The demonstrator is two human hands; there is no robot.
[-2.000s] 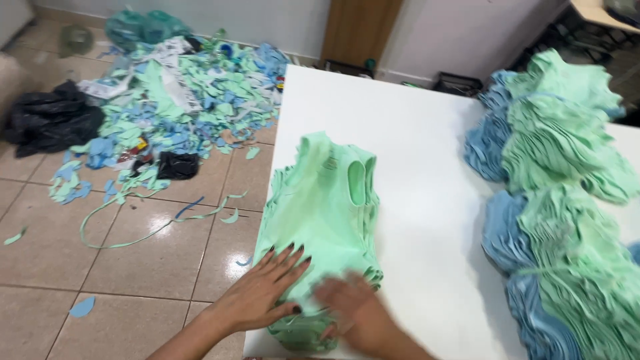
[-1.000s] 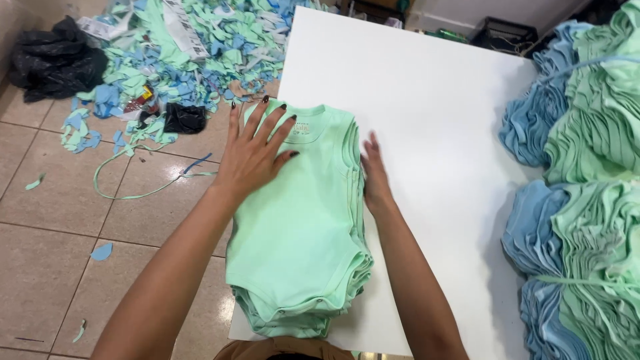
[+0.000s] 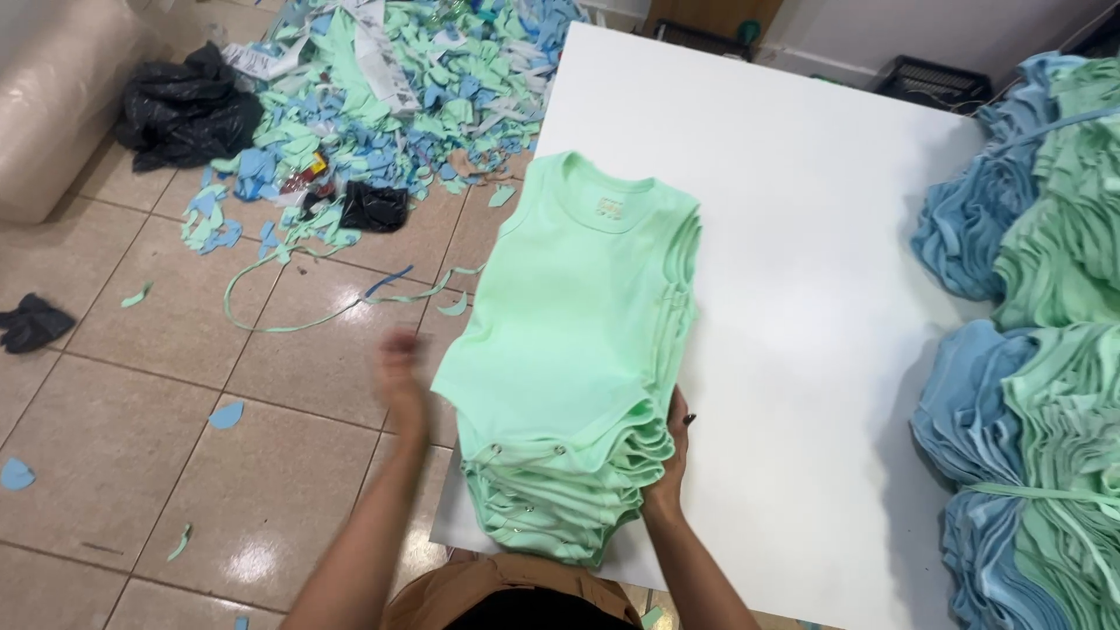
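Note:
A stack of mint green sleeveless baby bodysuits (image 3: 569, 324) lies along the left edge of the white table, necklines away from me and metal snaps toward me. My left hand (image 3: 402, 367), blurred, is in the air left of the stack, touching nothing; how its fingers are set is too blurred to tell. At the stack's lower right side, my right hand (image 3: 678, 446) rests against the layered edges, its fingers partly hidden by the cloth.
Tied bundles of blue garments (image 3: 971, 394) and green garments (image 3: 1067, 376) line the right side of the white table (image 3: 805, 350). Fabric scraps (image 3: 420, 96), black plastic bags (image 3: 188, 109) and a long green strip (image 3: 280, 330) lie on the tiled floor. Black crates (image 3: 936, 83) stand beyond the table.
My left hand has left the top of the bodysuit stack and moved out to its left. My right hand has moved down along the stack's right side, toward me.

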